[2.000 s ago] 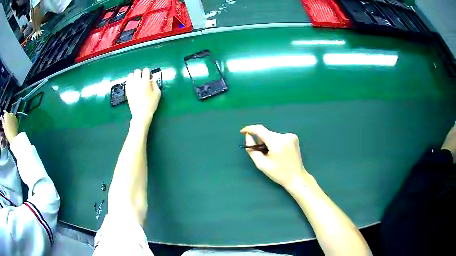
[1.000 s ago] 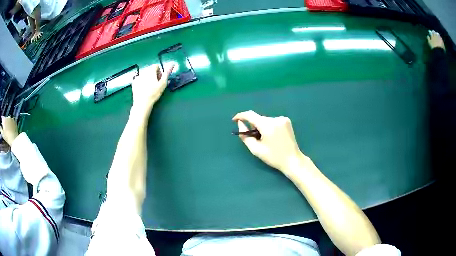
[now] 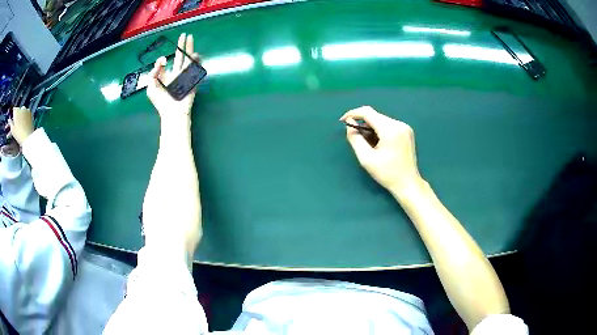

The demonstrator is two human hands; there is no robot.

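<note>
My left hand (image 3: 171, 98) is at the upper left, holding a black phone middle frame (image 3: 184, 81) tilted above the bench, with the solid plate end towards me over the palm and the thin rails pointing away. My right hand (image 3: 387, 147) is right of centre above the mat, with the tweezers (image 3: 362, 128) held in it; a dark thin end shows between thumb and forefinger. Another middle frame (image 3: 133, 84) lies on the green surface behind my left hand, partly hidden by it.
A further middle frame (image 3: 533, 66) lies at the far right. A red tray (image 3: 147, 17) and black trays (image 3: 95, 40) stand along the far left edge. A person's white sleeve (image 3: 55, 176) is at left. A dark-clothed arm (image 3: 563, 216) is at right.
My left hand has let go of one middle frame, moved to the other and lifted it off the surface. A frame has appeared at the far right. My right hand still holds the tweezers.
</note>
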